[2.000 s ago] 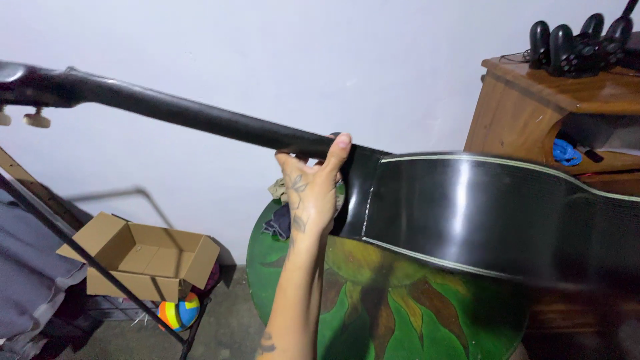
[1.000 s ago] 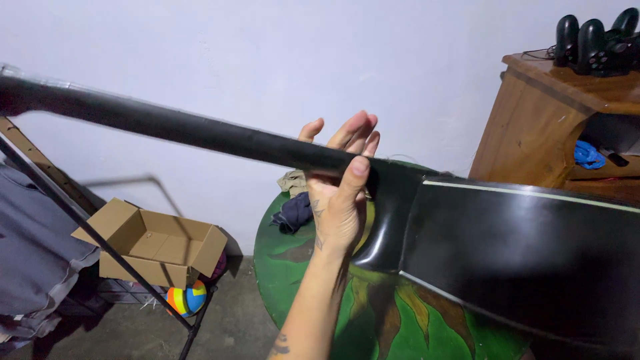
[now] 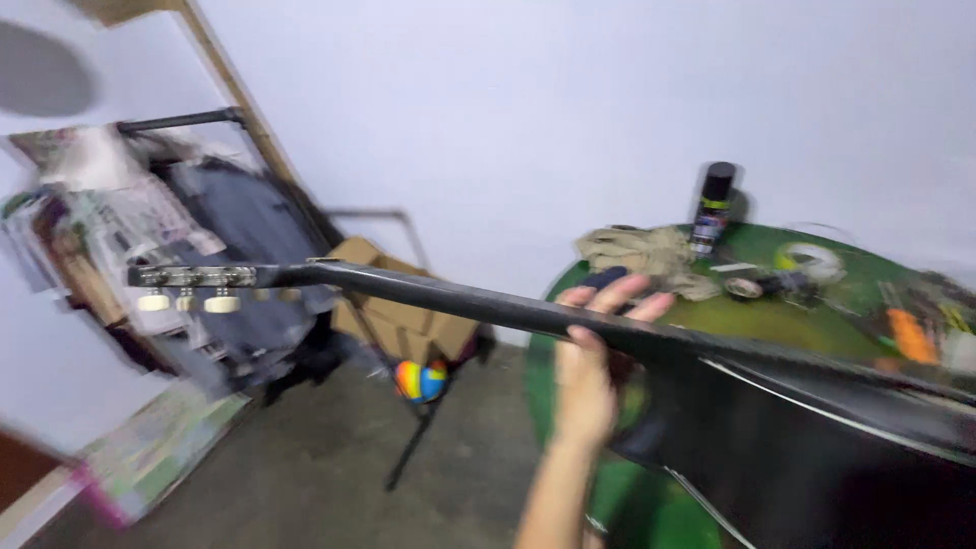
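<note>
A black acoustic guitar [image 3: 770,427] slants across the view, its body at the lower right and its headstock, with cream tuning pegs, at the left. My left hand [image 3: 591,358] is at the guitar neck [image 3: 473,299], close to where it joins the body, with the thumb on the near side and the fingers on the far side. My right hand is not in view. Behind the guitar stands a green painted round table [image 3: 770,236], which bears a spray can [image 3: 713,210], a tan cloth [image 3: 640,250] and a roll of tape [image 3: 816,263].
Clothes [image 3: 236,198] hang from a rack at the left. An open cardboard box [image 3: 404,305] and a colourful ball [image 3: 421,381] are below the neck. Orange-handled tools [image 3: 911,335] lie on the table's right side. A pale wall stands behind.
The view has swung widely, bringing the clothes rack and more of the tabletop into sight. The guitar has turned from its back towards its side edge. My left hand remains at the neck.
</note>
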